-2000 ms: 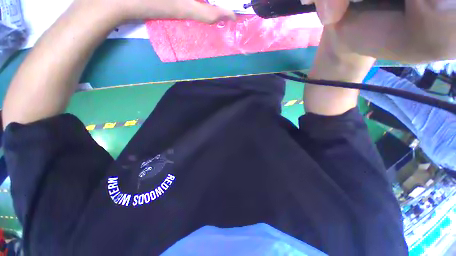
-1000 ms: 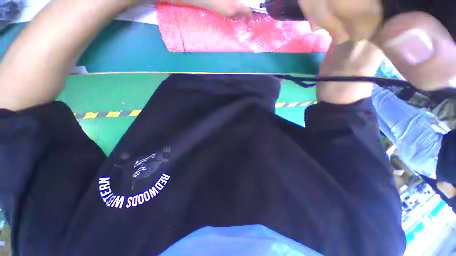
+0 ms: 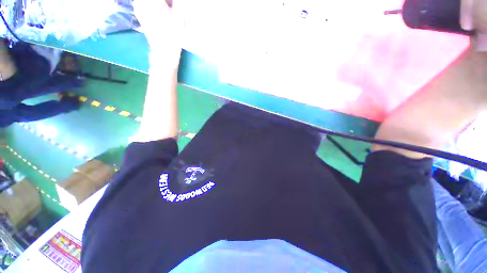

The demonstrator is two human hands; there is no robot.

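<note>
My right hand [image 3: 474, 17] is at the top right corner, cut off by the picture's edge. It is shut on the black electric screwdriver [image 3: 433, 14], whose thin bit points left above the work surface. My left hand [image 3: 155, 16] reaches to the top edge at the left. It is washed out by glare and partly cut off, so its fingers and anything in them cannot be made out. The red mat [image 3: 374, 74] looks pale pink in the glare. The white sheet [image 3: 256, 37] left of it shows a few small dark specks.
Crinkled clear bags [image 3: 75, 16] lie at the far left of the green bench [image 3: 203, 69]. The black screwdriver cord [image 3: 406, 145] crosses over my right forearm. Another person [image 3: 32, 85] is at the left. Cardboard boxes [image 3: 83, 181] stand on the floor at lower left.
The view has swung left, showing more bags, the floor and a person. My left arm now reaches straight up the picture. The screwdriver shows further right, and the bench is much brighter.
</note>
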